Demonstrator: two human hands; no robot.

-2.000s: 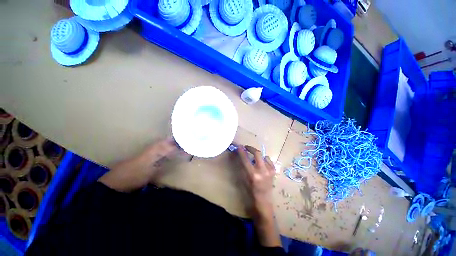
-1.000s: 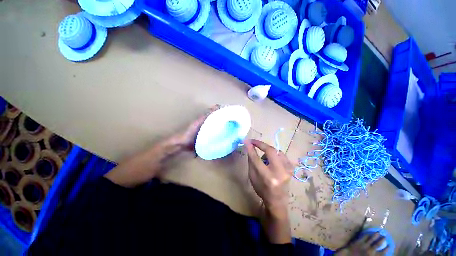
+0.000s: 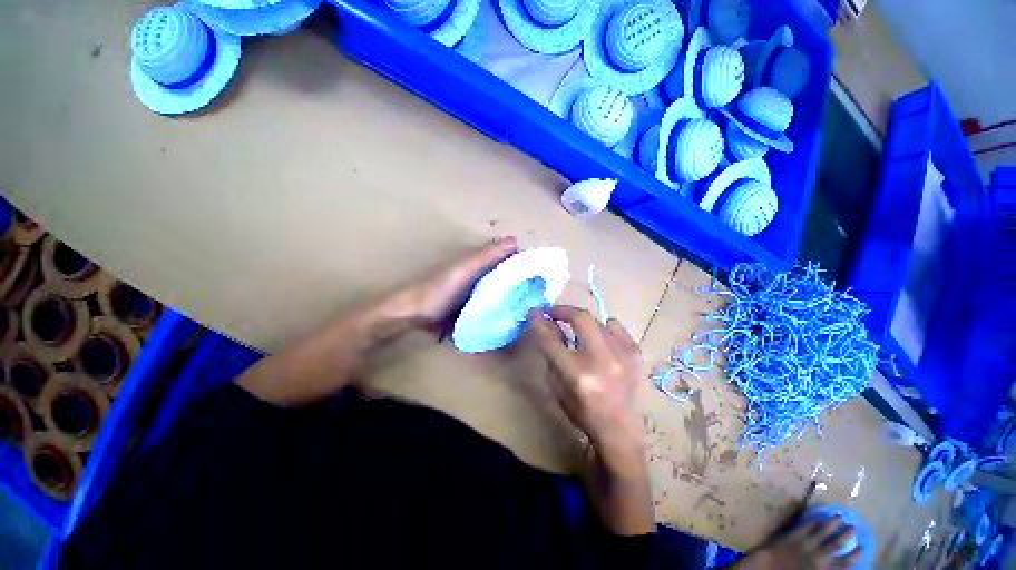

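An upturned light-blue hat is held tilted above the bench, its hollow inside facing right. My left hand holds it from behind and the left; most of its fingers are hidden by the hat. My right hand has its thumb and fingertips pinched together at the inside edge of the brim. What the fingertips pinch is too small to tell. A thin light-blue cord shows just beyond the right fingers; whether they touch it is unclear.
A blue tote of hats stands beyond, with a white teardrop-shaped bottle beside it. A cord pile lies right. Another hat sits far left. Brown hats are lower left. Another person's hand touches a hat, lower right.
The hat has gone from facing up to tilted on its side and moved slightly right. My right hand has come from beside the hat to its inside edge. Another person's hand has appeared lower right.
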